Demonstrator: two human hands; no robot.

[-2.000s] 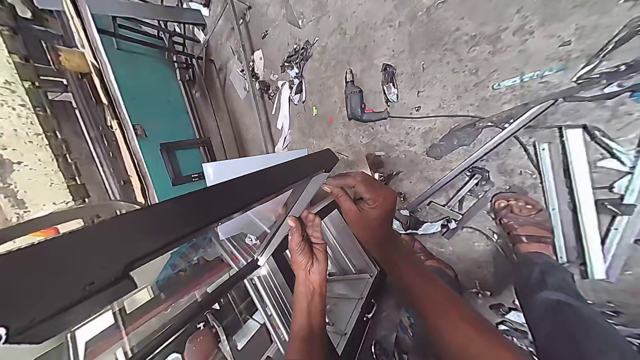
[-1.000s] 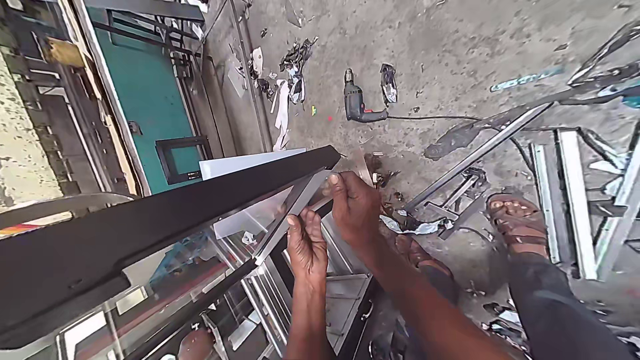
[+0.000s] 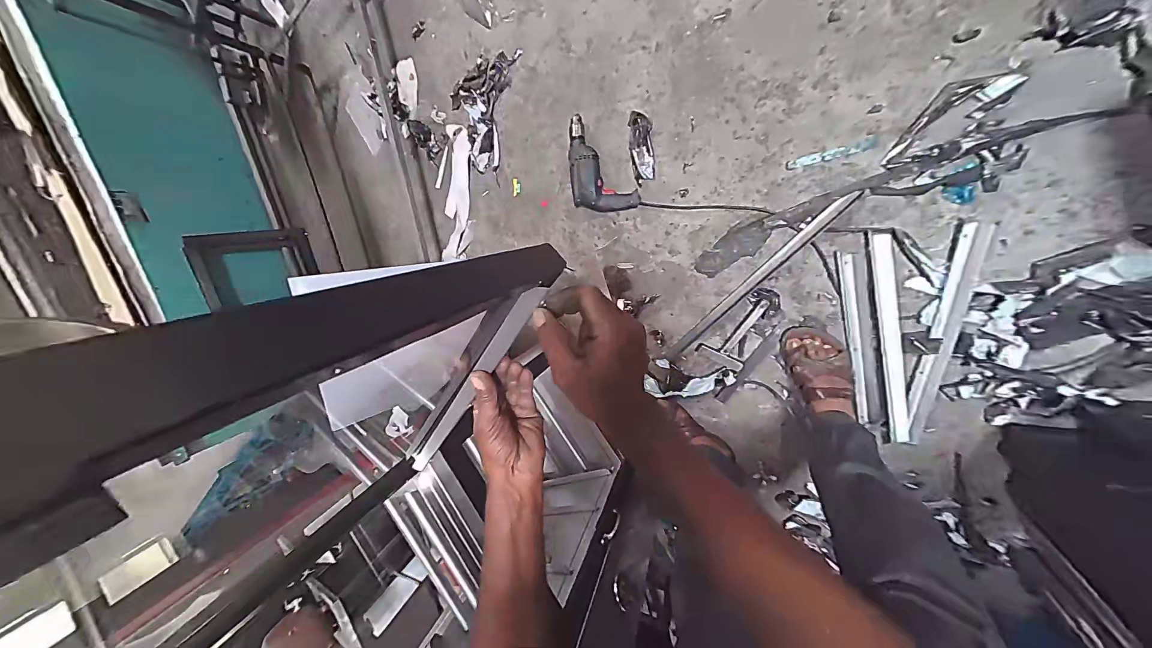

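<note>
A long dark metal frame with a clear glass pane runs from lower left to the middle of the view. Across its near end lies a grey metal strip. My left hand grips the lower edge of this end piece, thumb on its face. My right hand is at the upper corner, fingers bent and pinched together by the strip's end; whether something small is between them cannot be told. A thin pointed bit sticks out past the frame's corner.
A corded power drill lies on the concrete floor beyond the frame. Metal profiles and crumpled film scraps lie at the right. Further metal lengths are below the glass. A teal panel stands at upper left. Sandalled feet are at right.
My right hand's fingers have shifted slightly at the strip's upper end. My left hand keeps its hold.
</note>
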